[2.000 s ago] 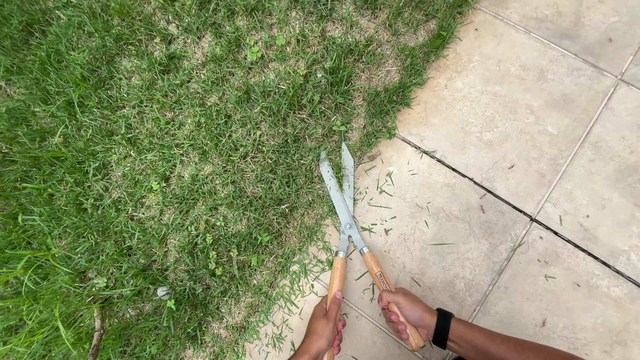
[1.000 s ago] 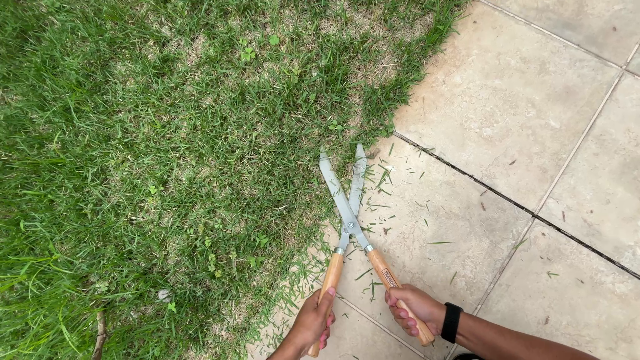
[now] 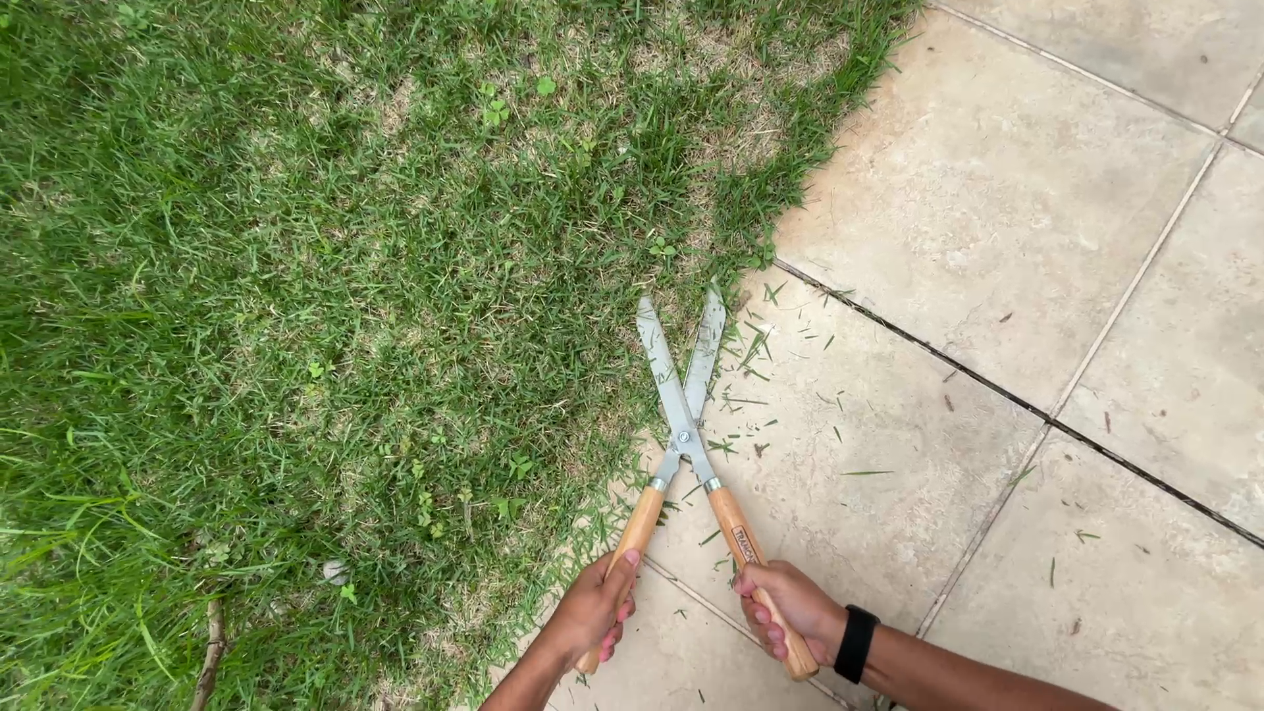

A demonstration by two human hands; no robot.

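Observation:
My left hand (image 3: pixel 595 609) grips the left wooden handle of a pair of hedge shears (image 3: pixel 684 435). The right wooden handle is in my right hand (image 3: pixel 790 614), with a black band on that wrist. The steel blades point away from me and stand apart in a narrow V, with grass clippings stuck on them. Their tips lie at the edge of the lawn (image 3: pixel 444 296), where the grass meets the beige paving tile (image 3: pixel 839 415). Cut grass blades lie scattered on the tile right of the shears.
Longer grass (image 3: pixel 69 553) stands at the lower left beside a brown stick (image 3: pixel 211 652) and a small pale round thing (image 3: pixel 335 572). A dark joint (image 3: pixel 938 355) runs between the tiles at the right.
The shears' blades have spread wider, from nearly crossed together two seconds ago. My hands have moved farther apart with the handles.

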